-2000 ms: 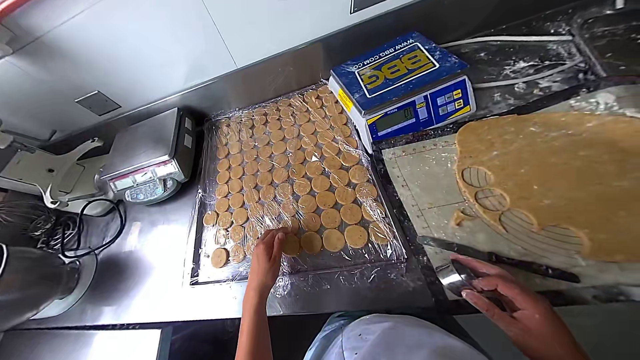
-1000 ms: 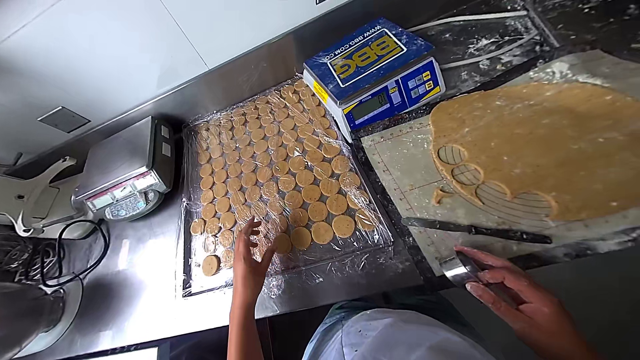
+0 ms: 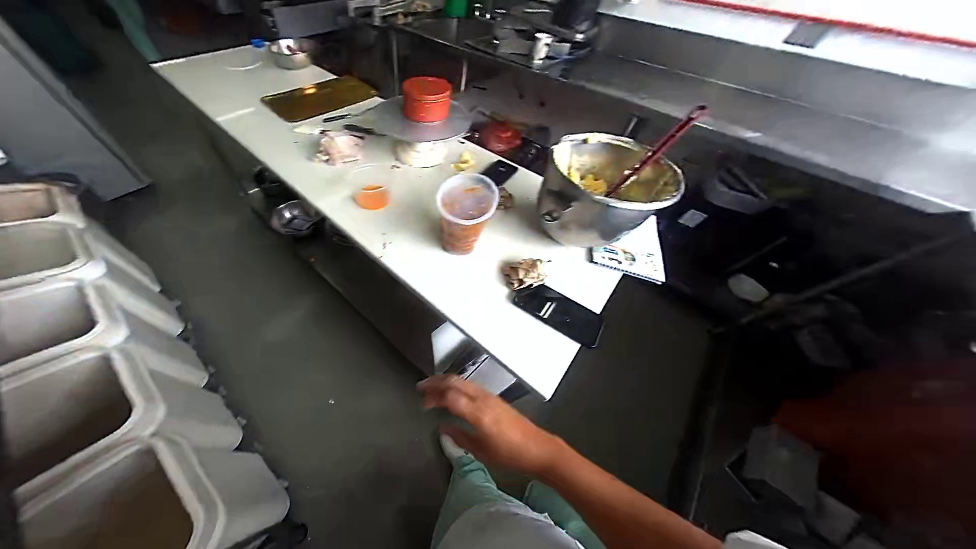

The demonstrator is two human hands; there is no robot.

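Note:
My right hand (image 3: 488,419) reaches in from the lower right, its fingers loosely bent and apart, with nothing seen in it. It is over the floor, just below the near corner of a white table (image 3: 503,324). On that table stand a clear plastic cup (image 3: 465,213) of orange-brown contents and a steel pot (image 3: 583,217) with yellowish contents and a dark red-handled utensil (image 3: 659,149). Crumpled brown material (image 3: 524,273) lies beside a black phone (image 3: 560,314). Farther back, a red round tin (image 3: 427,99) rests on a cake turntable (image 3: 419,122). My left hand is out of view.
Open white bins (image 3: 69,320) line the left side of a dark floor (image 3: 305,366). A notebook (image 3: 629,255) sits partly under the pot. A gold tray (image 3: 316,99) and a metal bowl (image 3: 291,53) are at the table's far end. A steel counter (image 3: 732,99) runs behind.
The view has swung from the counter with the dough rounds and scale to another table. My right hand held a metal cutter earlier; none shows in it now. My left hand has left the view.

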